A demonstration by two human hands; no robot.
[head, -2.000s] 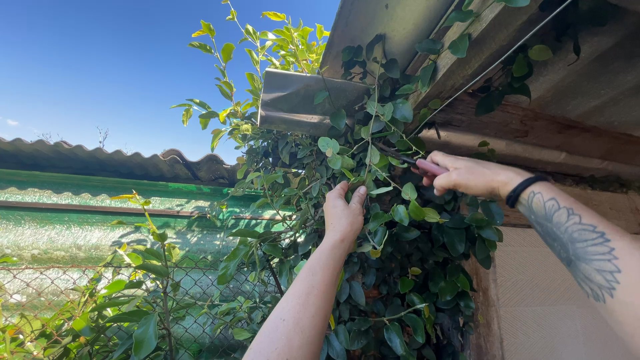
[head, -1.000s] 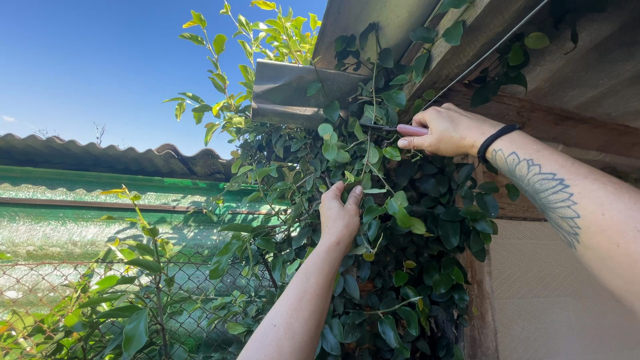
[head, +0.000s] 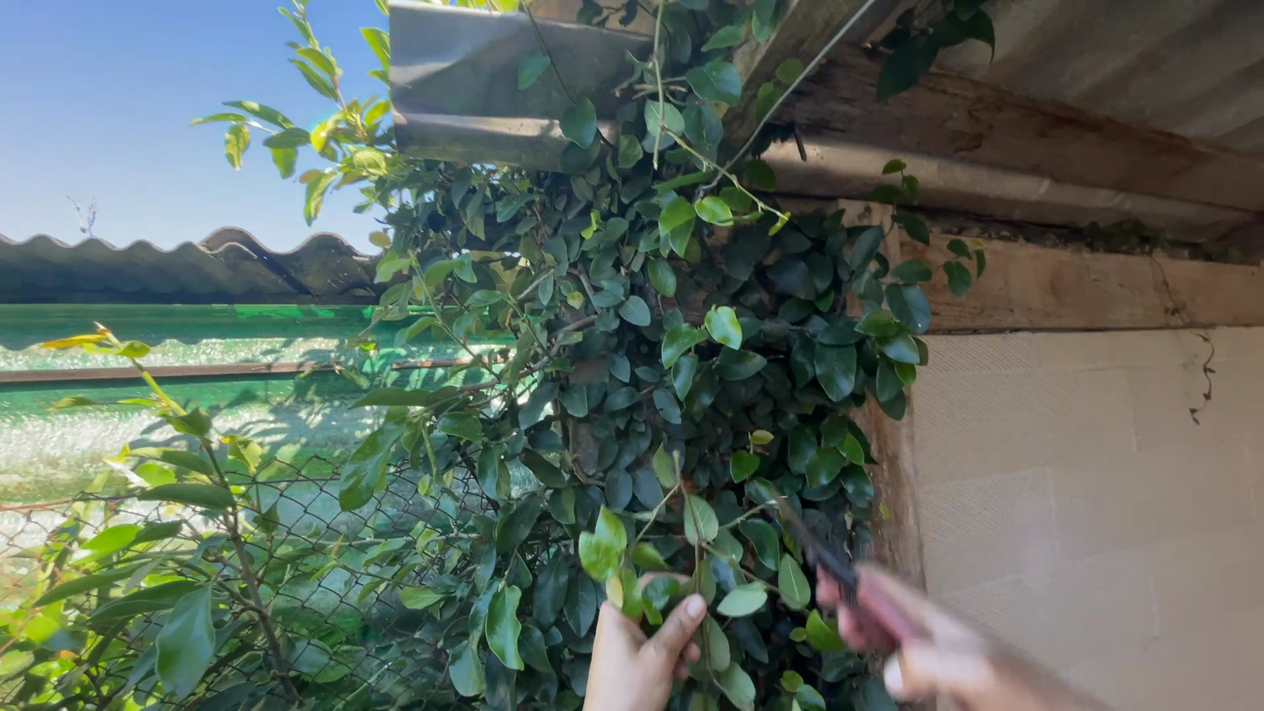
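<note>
At the lower middle, my left hand pinches a leafy vine sprig between thumb and fingers. Close by on the right, my right hand is wrapped around the reddish handle of a dark-bladed cutting tool, blurred by motion; whether its blades are apart I cannot tell. The tool points up and left toward the sprig's stems. Behind both hands, a dense climbing vine covers the post and hangs below the roof edge. Part of my left hand's fingers is hidden by leaves.
A bent metal sheet juts out above the vine. On the right are a wooden beam and a pale block wall. A chain-link fence and a leafy shrub stand left, before a green corrugated wall.
Both hands have moved down from the upper vine to the lower part of the view. The cutting tool has come down with my right hand, and the view has shifted.
</note>
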